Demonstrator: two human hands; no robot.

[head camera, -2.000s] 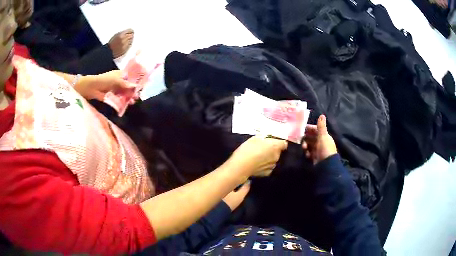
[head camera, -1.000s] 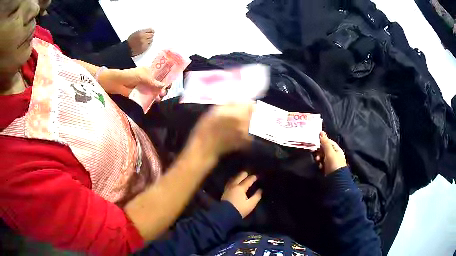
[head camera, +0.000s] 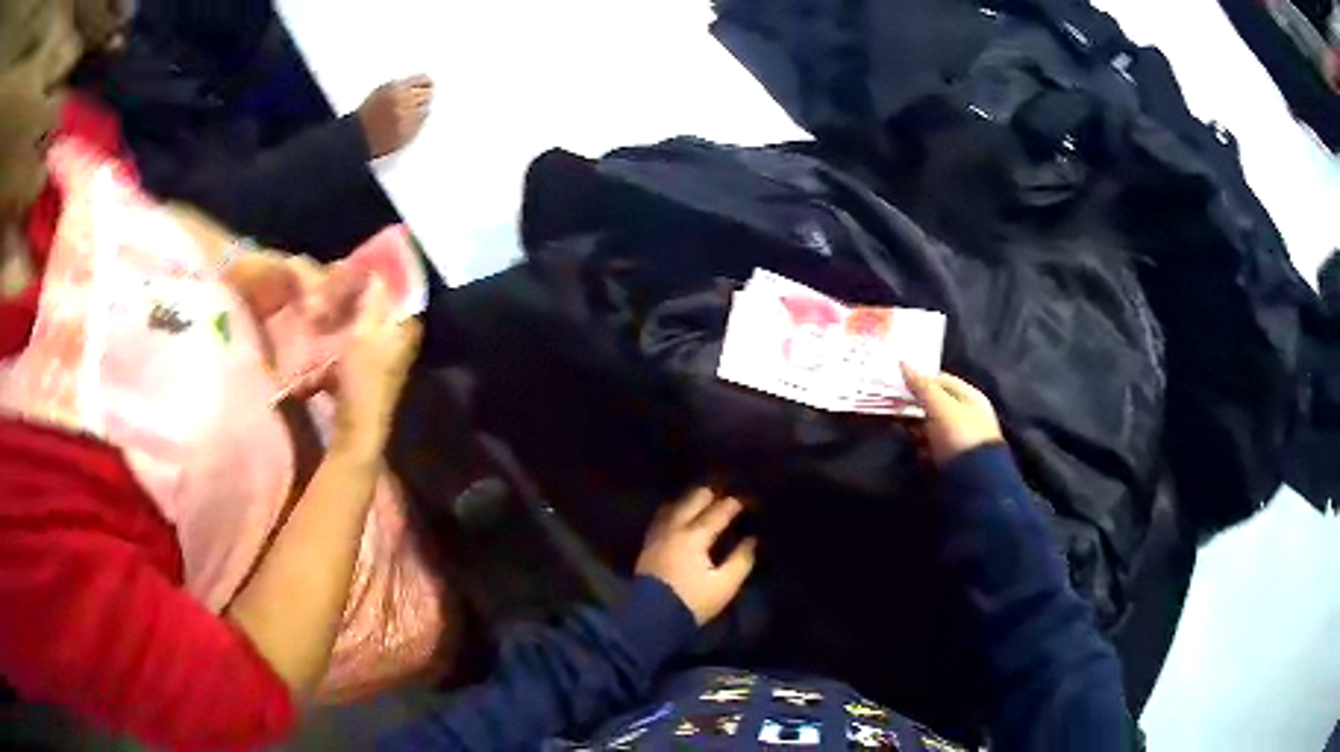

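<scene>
My right hand (head camera: 958, 411) holds a small stack of red 100 banknotes (head camera: 823, 350) by its right end, above the black garments. The notes are slightly fanned at the edges. My left hand (head camera: 697, 555) rests palm down with fingers apart on the dark cloth, left of and below the notes, holding nothing that I can see. The black garments (head camera: 1051, 331) lie in a large heap with shiny wrinkled lining and small white marks.
A person in red sleeves and a pink apron (head camera: 221, 441) stands close on the left, both hands on more banknotes (head camera: 390, 272). Another person's hand (head camera: 397, 115) rests at the white table's (head camera: 544, 74) far left edge.
The other person's hand has left the notes at my right hand and moved back left to the apron with its own notes. My right hand now holds its stack alone. My left hand has opened.
</scene>
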